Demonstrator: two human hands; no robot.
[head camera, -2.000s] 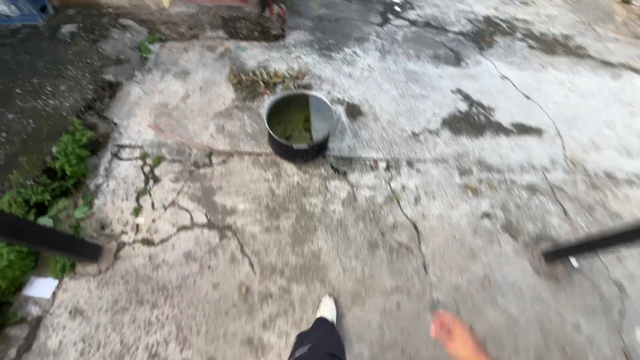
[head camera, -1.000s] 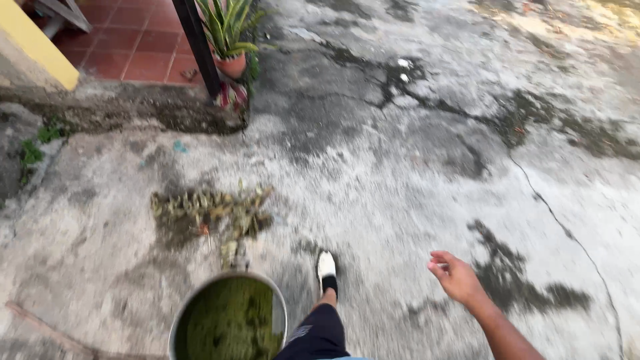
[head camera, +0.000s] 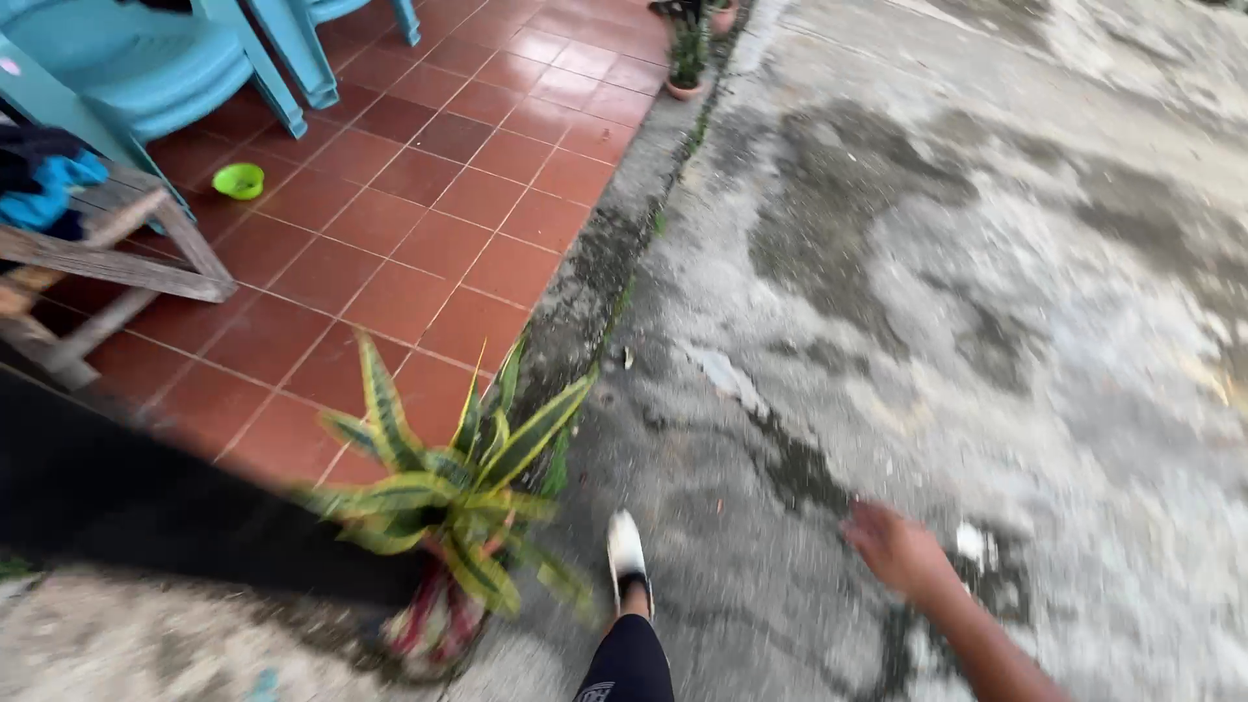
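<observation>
My right hand hangs over the cracked concrete at the lower right, touching nothing. It is blurred, its fingers are loosely curled, and no object shows in it. My left hand is out of the picture. A white shoe on my foot stands on the grey concrete, between the hand and a potted snake plant with yellow-edged leaves.
A raised red-tiled floor bears blue plastic chairs, a small green bowl and a weathered wooden bench with cloths on it. A dark post crosses the lower left. Farther off, a small potted plant stands by the floor's edge.
The view has moved forward a lot, past the large metal pot of green liquid, which is out of sight. The snake plant and tiled floor are now close. My right hand remains at the lower right.
</observation>
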